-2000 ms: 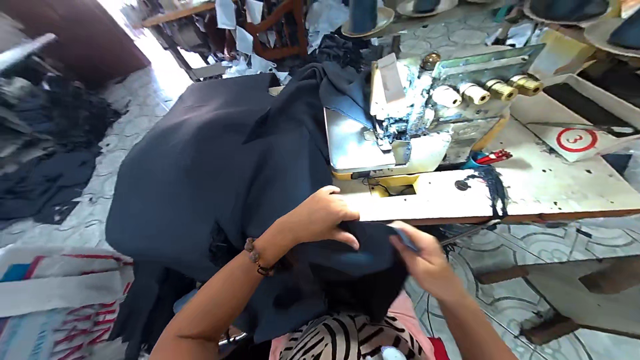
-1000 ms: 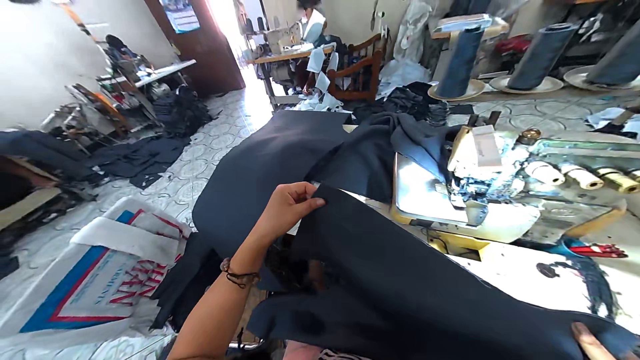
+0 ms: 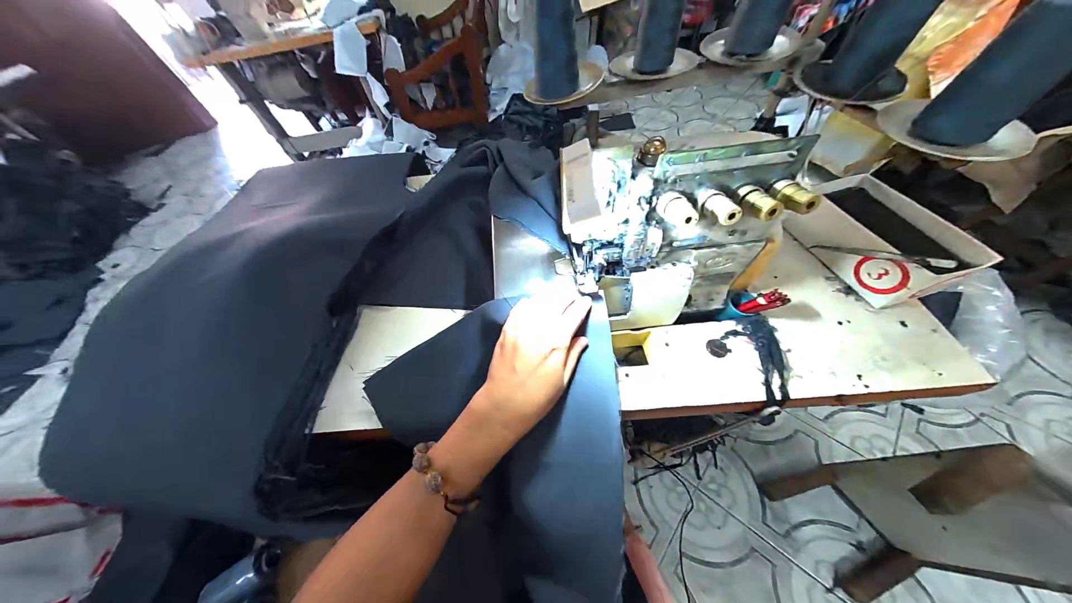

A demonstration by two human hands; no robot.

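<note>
My left hand [image 3: 536, 352], with a beaded bracelet at the wrist, presses and pinches a dark navy fabric piece [image 3: 561, 477] just in front of the presser foot of an overlock sewing machine [image 3: 687, 226]. The fabric's edge runs along the machine's front and hangs down past the table edge toward my lap. My right hand is not visible. More dark fabric [image 3: 435, 243] lies behind and left of the needle area, some of it bunched against the machine. A large stack of dark fabric panels [image 3: 201, 335] rests at the left.
Cones of dark thread [image 3: 657, 33] stand behind the machine. On the white table [image 3: 871, 352] are thread scraps [image 3: 766, 360], a blue cup [image 3: 737, 306] with red-handled items, and a cardboard box [image 3: 963, 243] with tweezers across it. A wooden stool [image 3: 938, 502] is at lower right.
My left hand has moved from the raised fabric edge to beside the presser foot, bringing the fabric there. My right hand, seen at the lower right before, is out of view. The view has tilted down.
</note>
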